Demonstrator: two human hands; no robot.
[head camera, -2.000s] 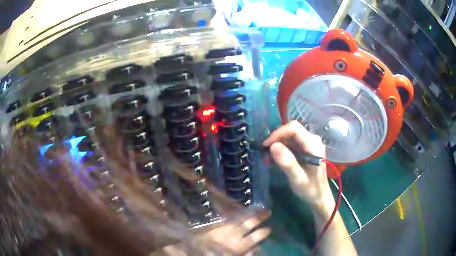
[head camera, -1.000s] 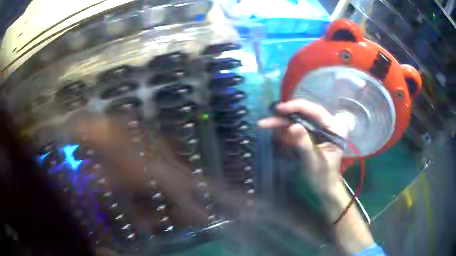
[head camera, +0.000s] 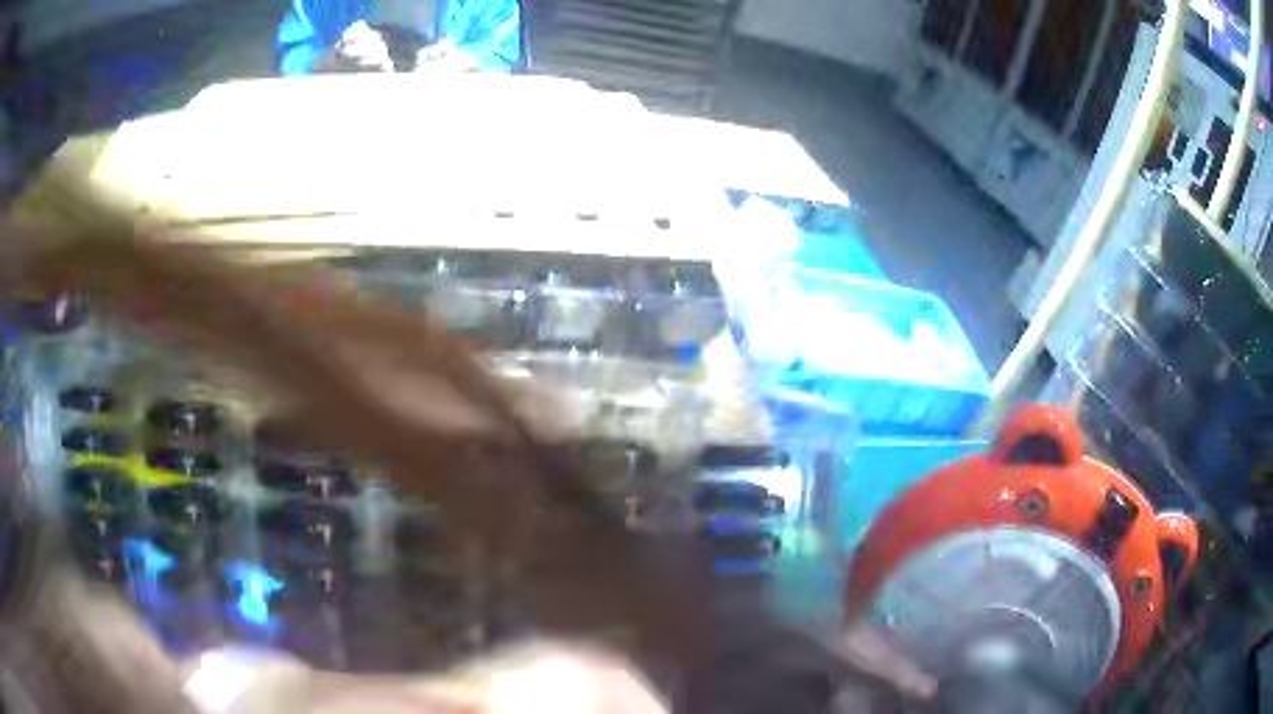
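A clear plastic tray (head camera: 821, 481) lies in front of me, with dark oval components (head camera: 740, 499) with shiny tips stacked in columns. Blue glowing digits (head camera: 253, 593) show through its lower left. Brown blurred strands, apparently hair, cross the tray and hide much of it. A pale, blurred skin-coloured shape, possibly my left hand (head camera: 559, 684), is cut off at the bottom edge; its grip is unclear. My right hand (head camera: 889, 664) is small and blurred beside the fan, partly hidden by a dark blur. The probe and red lead cannot be made out.
An orange-red fan (head camera: 873, 558) stands to the right. A blue bin (head camera: 894, 405) with white items is behind the tray's right side. Glare-white sheets (head camera: 461, 154) lie behind the tray. A person in blue sleeves (head camera: 482, 31) is beyond them. Clear ribbed trays (head camera: 1173, 349) stand at right.
The view has tilted up, so tray, bin and fan sit lower and the person and floor show. My right hand has moved down to the bottom edge; its dark probe and red lead no longer show.
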